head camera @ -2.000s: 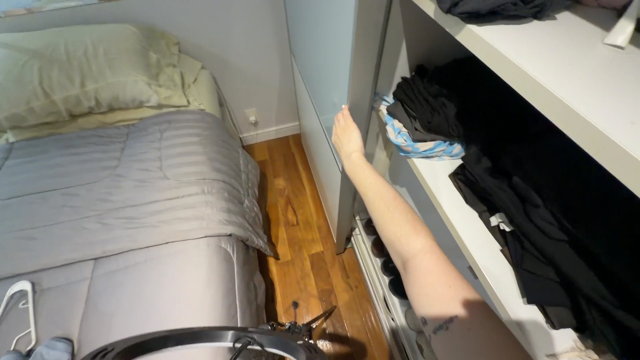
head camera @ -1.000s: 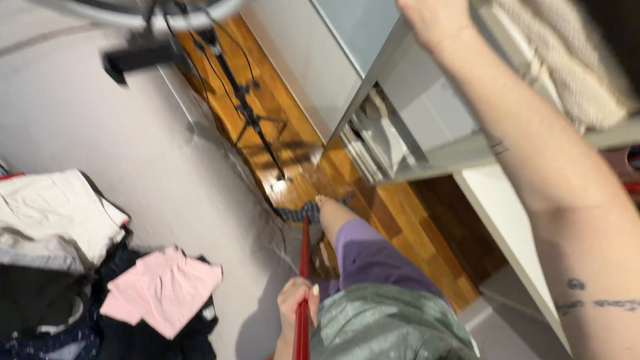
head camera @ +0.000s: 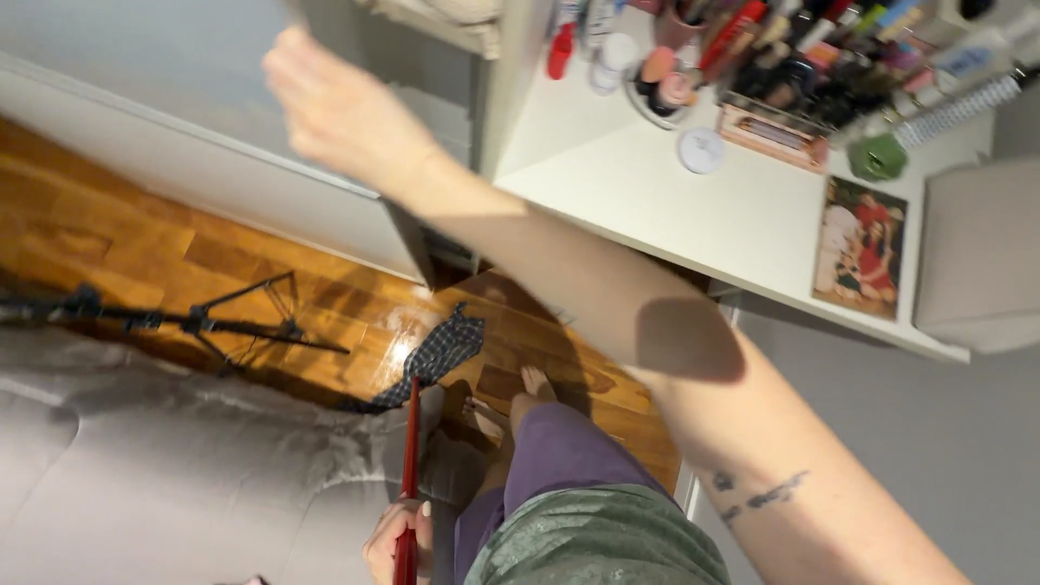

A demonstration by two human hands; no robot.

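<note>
My left hand (head camera: 398, 536) is closed around a red pole (head camera: 410, 455) at the bottom of the view. The pole's far end meets a dark checked cloth (head camera: 447, 345) lying on the wooden floor; how they join cannot be made out. My right arm crosses the view, and my right hand (head camera: 349, 114), blurred and with bent fingers, is over the pale wardrobe door (head camera: 187, 89) near its edge. Whether it grips the door is unclear. My bare feet (head camera: 487, 414) stand beside the cloth.
A black tripod (head camera: 211, 321) lies across the view between the door and the grey bed (head camera: 162, 487). At the upper right, a white shelf or desktop (head camera: 650, 211) holds makeup, brushes, a photo print (head camera: 861, 248) and a green object (head camera: 877, 157). A grey padded seat or box (head camera: 983, 252) adjoins it.
The view has swung strongly to the makeup shelf. My left hand and the red pole, not in view two seconds ago, have been visible since one second ago. The clothes on the bed have left the view.
</note>
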